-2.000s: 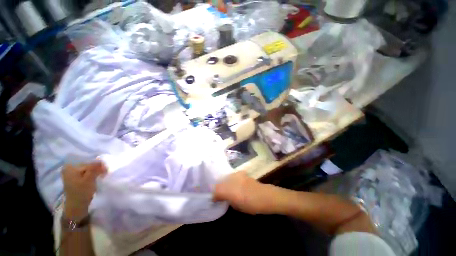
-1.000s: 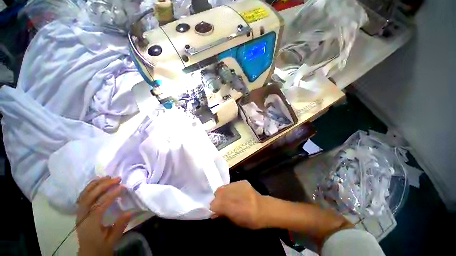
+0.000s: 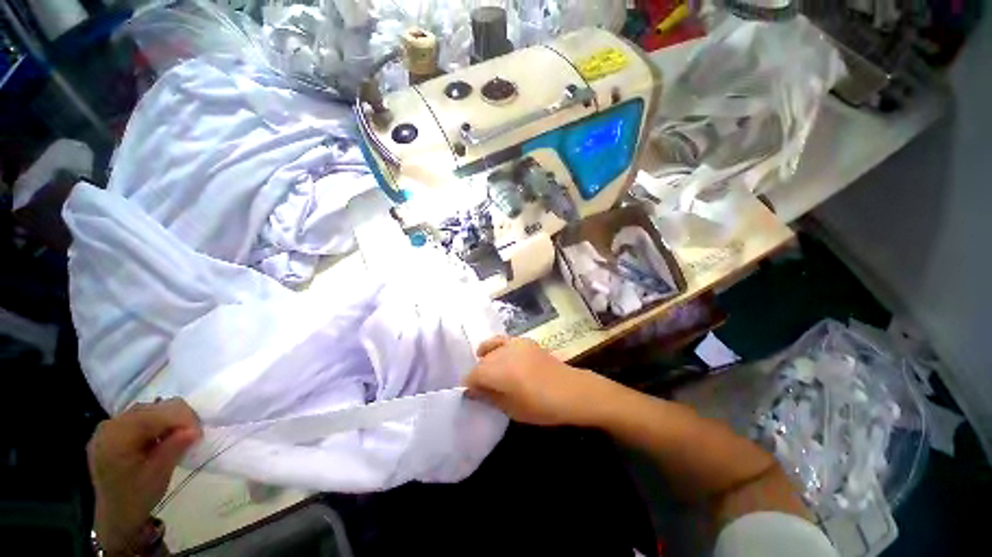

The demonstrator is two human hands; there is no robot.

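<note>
A white-lilac knit garment [image 3: 326, 348] lies bunched on the machine table in front of the overlock machine [image 3: 511, 120]. My left hand [image 3: 147, 441] is closed on the left end of its folded white band. My right hand [image 3: 522, 379] grips the band's right end. The band [image 3: 348, 418] is stretched nearly straight between my hands along the near table edge. The garment's far part reaches the brightly lit needle area [image 3: 462, 231]. A thin dark thread [image 3: 196, 470] runs down beside my left hand.
A large white-lilac fabric heap [image 3: 218, 185] lies left of the machine and hangs over the table edge. A brown box of scraps [image 3: 620, 272] sits right of the needle area. Plastic bags of white strips [image 3: 740, 98] lie behind. A clear bag of offcuts [image 3: 838, 424] is low at right.
My left hand was open beside the garment one second ago and now grips the band. The band is pulled taut again between both hands. The camera view has shifted.
</note>
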